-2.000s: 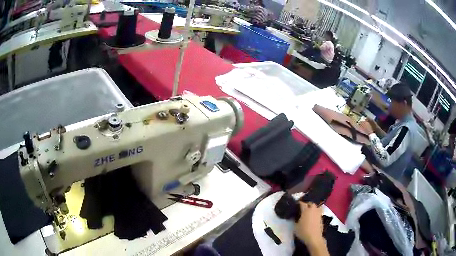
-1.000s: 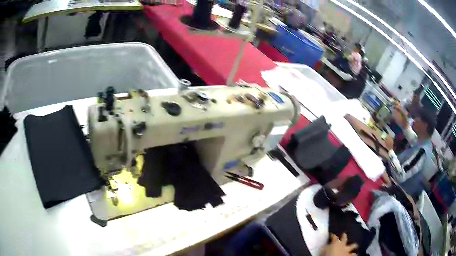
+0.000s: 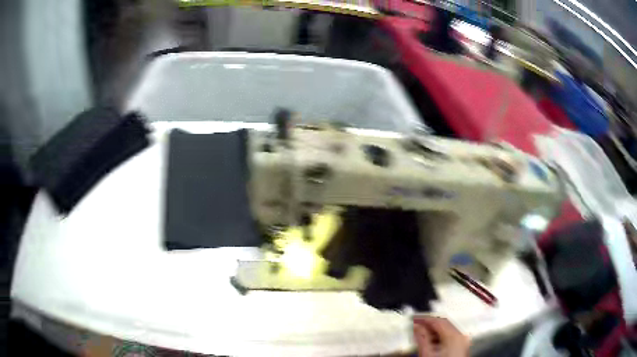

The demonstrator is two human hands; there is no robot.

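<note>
The picture is blurred. My right hand (image 3: pixel 441 337) is at the bottom edge, at the table's front, just below the small black tabs (image 3: pixel 391 261) under the machine arm. Its fingers are curled; I cannot tell whether they hold anything. My left hand is not in view. The cream sewing machine (image 3: pixel 447 181) has its yellow-lit needle area (image 3: pixel 300 258) at the left end of the head. A black panel (image 3: pixel 208 188) lies flat left of the needle. Red-handled thread snips (image 3: pixel 475 287) lie right of the tabs.
Stacked black panels (image 3: pixel 91 157) lie at the table's (image 3: pixel 126 279) far left. A translucent bin (image 3: pixel 279 94) stands behind. Beyond is a red-covered table (image 3: pixel 461 94), with a dark folded bundle (image 3: pixel 580 265) at right. Dark pieces lie at the lower right.
The view has swung left, bringing the stacked panels into sight. My right hand has moved from the dark pieces on the white round surface to the table's front edge near the tabs.
</note>
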